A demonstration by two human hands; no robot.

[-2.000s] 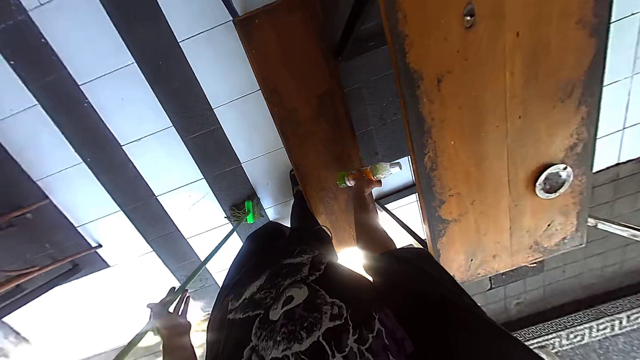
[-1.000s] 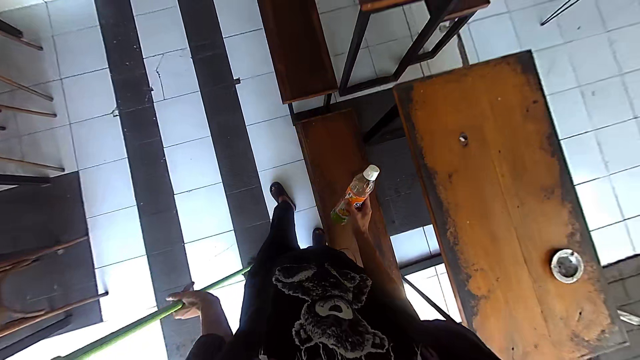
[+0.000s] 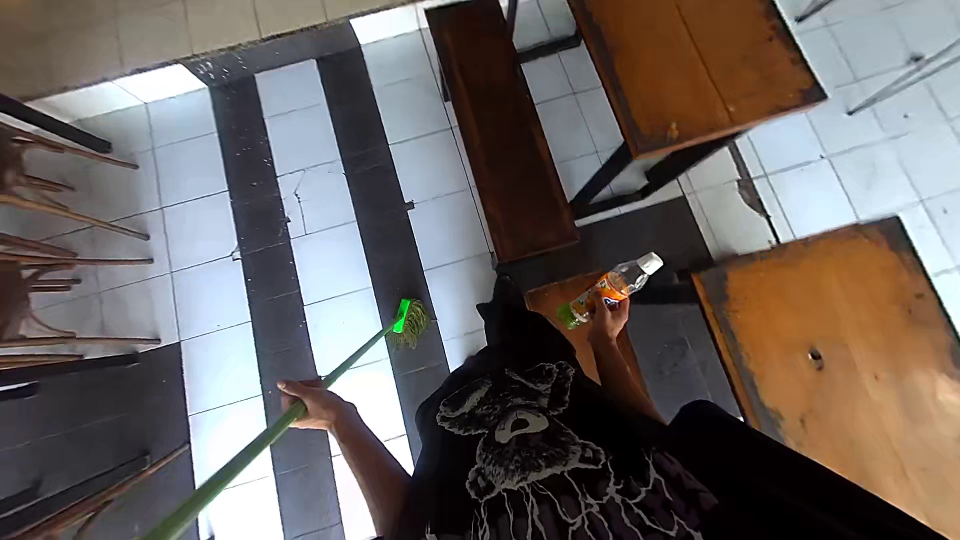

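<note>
My left hand (image 3: 316, 405) is closed around the green pole of a string mop (image 3: 409, 324). The mop's bright green head and its strands rest on a dark floor stripe, up and to the right of that hand. In my right hand (image 3: 609, 319) is a clear plastic bottle (image 3: 630, 276) with a white cap, an orange label and some green at its base. The bottle is tilted, cap end up and right, above the end of a wooden bench.
Wooden benches (image 3: 506, 142) and tables (image 3: 862, 352) stand ahead and at the right. Wooden chair legs (image 3: 82, 261) reach in from the left. The tiled floor (image 3: 330, 262) has dark stripes and leads to a ledge (image 3: 225, 30) at the top.
The view has shifted forward a good deal. The mop head, out of view one second ago, shows again. My right hand, low by the bench two seconds ago, now holds the bottle out more plainly.
</note>
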